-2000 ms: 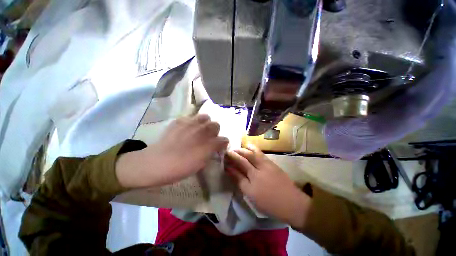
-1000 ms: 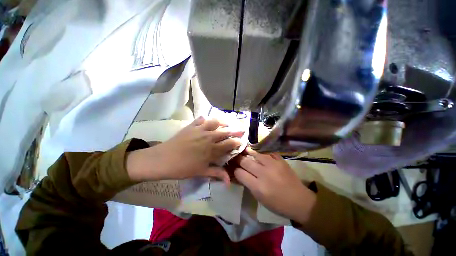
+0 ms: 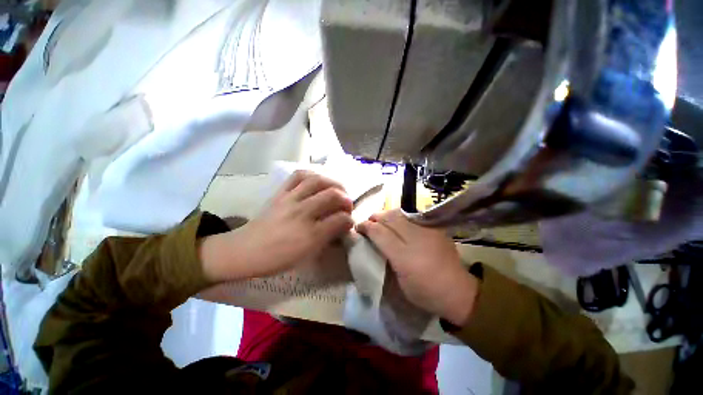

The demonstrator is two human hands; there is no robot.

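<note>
A pale fabric piece (image 3: 365, 279) hangs from my fingertips over the front edge of the table, in front of the sewing machine head (image 3: 385, 85). My left hand (image 3: 289, 224) has its fingers curled on the cloth, left of the bright lamp spot. My right hand (image 3: 420, 258) pinches the same cloth close beside it. The fingertips of both hands nearly meet just in front of the needle area. The needle tip is lost in glare and cannot be made out.
Large white fabric panels (image 3: 166, 166) lie to the left and behind. A shiny metal guard (image 3: 570, 154) bulges at the right of the head. Lilac cloth (image 3: 609, 235) hangs behind it. Black-handled scissors (image 3: 661, 308) lie at the right. A printed ruler (image 3: 289, 285) runs along the front edge.
The fingers of my left hand have curled in, and the cloth below my hands has shifted and folded to the right. The machine head appears larger and further right in view.
</note>
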